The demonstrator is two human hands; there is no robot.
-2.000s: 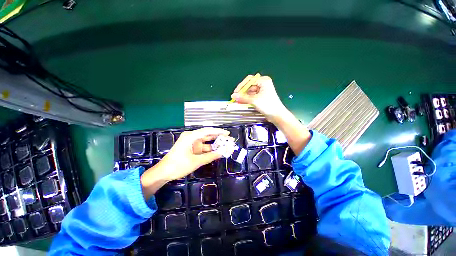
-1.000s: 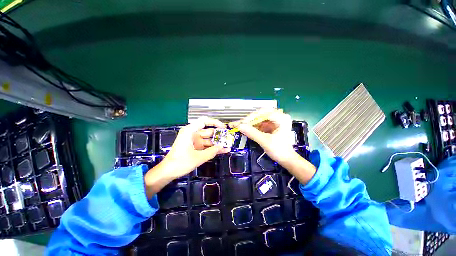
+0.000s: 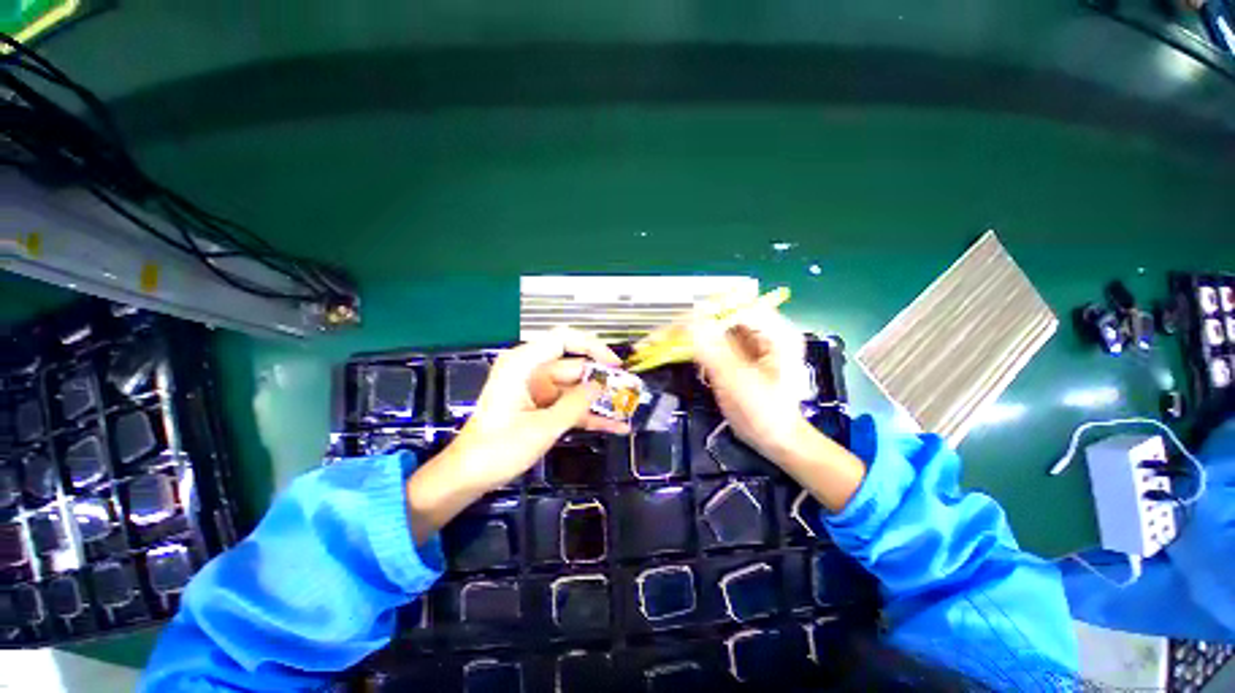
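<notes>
My left hand [image 3: 522, 402] holds a small electronic module [image 3: 616, 393] between thumb and fingers, above the black blister tray [image 3: 623, 521]. The module shows silver, orange and dark parts. My right hand [image 3: 753, 372] grips yellow tweezers [image 3: 691, 333] that slant down to the left, their tip close to the module's upper edge. Whether the tip touches it, or holds anything, cannot be told. A striped adhesive sheet [image 3: 582, 305] lies flat just beyond the tray, partly behind both hands.
A spare striped sheet [image 3: 959, 339] lies angled at right. Beyond it are loose black parts [image 3: 1116, 320], a power strip [image 3: 1134, 496] and another person's blue sleeve [image 3: 1192, 542]. A second blister tray [image 3: 115, 474] stands at left, below a metal rail [image 3: 163, 271] with a cable bundle [image 3: 149, 203].
My right hand has moved from the striped sheet to the module, then slightly back to the right, with the tweezers now showing at full length. The module has turned in my left hand.
</notes>
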